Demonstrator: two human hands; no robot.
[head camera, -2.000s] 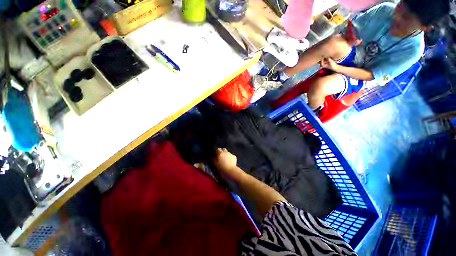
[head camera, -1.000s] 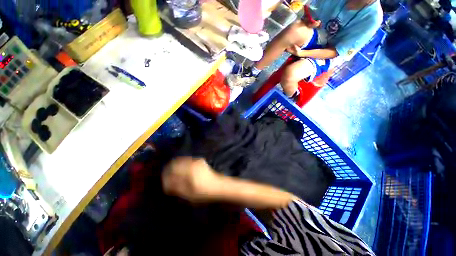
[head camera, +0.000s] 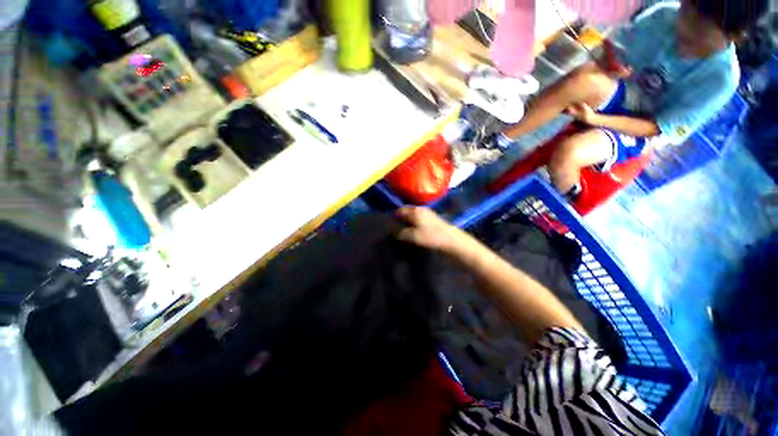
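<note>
A black garment (head camera: 341, 315) lies spread over my lap and covers most of a red cloth (head camera: 409, 404). My right hand (head camera: 420, 230) grips the garment's upper edge near the table's corner side. My left hand is not in view. The button-sewing machine's metal parts (head camera: 141, 285) are at the left, blurred. A cream tray (head camera: 213, 183) holds several loose black buttons (head camera: 196, 168) and a fuller dark heap (head camera: 252, 134).
A blue crate (head camera: 618, 294) with black garments is at my right. A seated person (head camera: 665, 85) is beyond it. A pen-like item (head camera: 316, 126), green bottle (head camera: 348, 34) and wooden box (head camera: 277, 61) are on the table (head camera: 247, 226). A red-orange bag (head camera: 424, 173) hangs below its edge.
The black garment now spreads farther left across the lap, covering more red cloth. My right hand has moved forward and right, up to the garment's far edge. The view has shifted.
</note>
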